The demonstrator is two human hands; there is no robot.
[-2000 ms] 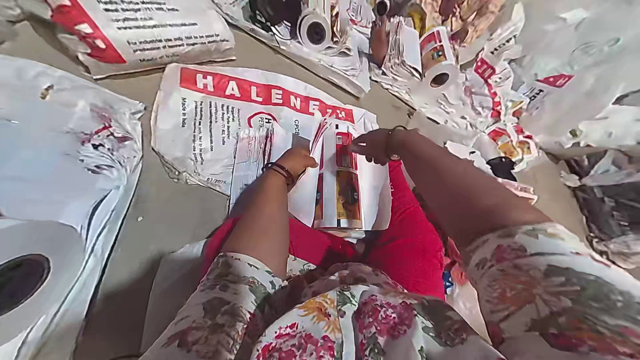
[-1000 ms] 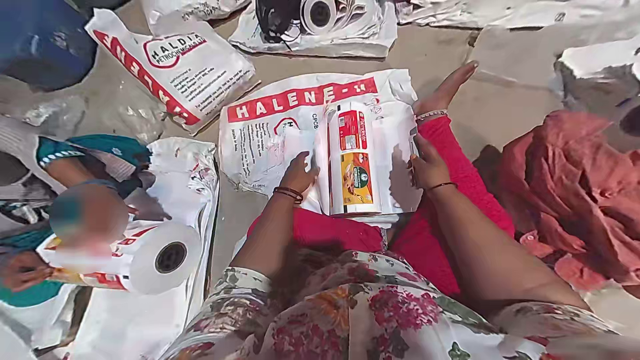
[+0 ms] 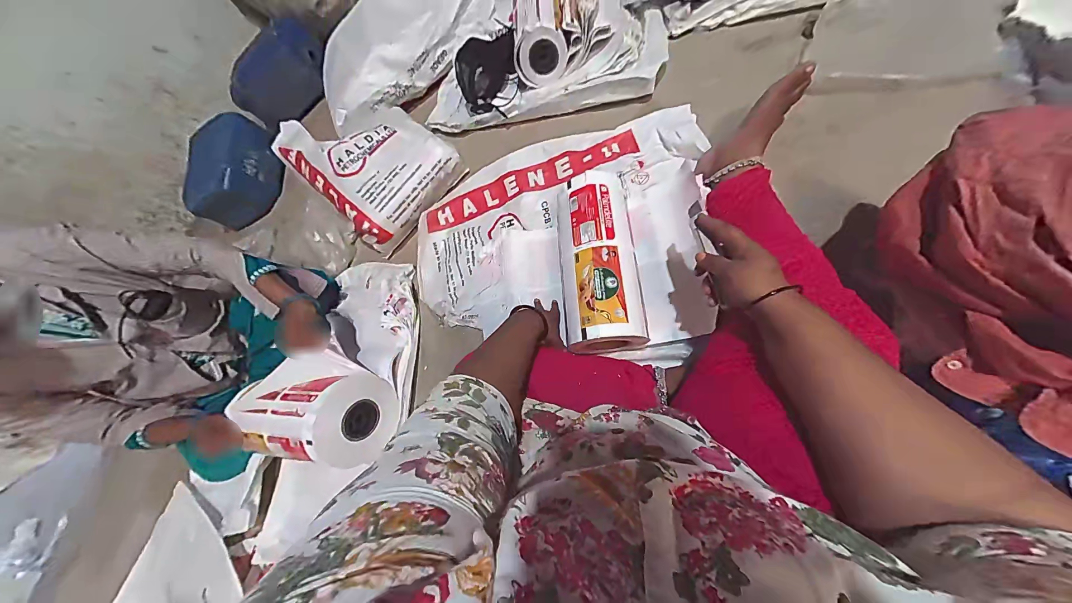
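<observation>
A roll of printed plastic packaging film (image 3: 605,260) lies lengthwise before me on a white woven sack (image 3: 481,243) with red print. My left hand (image 3: 548,322) is at the lower left side of the roll, close against it, with its fingers partly hidden. To the right of the roll, my right hand (image 3: 737,264) is raised over the edge of white sheets (image 3: 670,260); its thumb and fingertips are near a small dark thing at that edge. Whether it grips this thing is not clear.
At the left a person in teal sleeves holds a larger film roll (image 3: 356,419). Beyond lie a folded printed sack (image 3: 373,176), blue plastic containers (image 3: 234,167) and another roll (image 3: 541,55) on a sack. A red cloth heap (image 3: 980,251) is at the right.
The view has shifted a lot. Two seconds ago both hands were at printed strips and sheets; now the film roll lies there. Since one second ago my right hand has lifted slightly at the right edge.
</observation>
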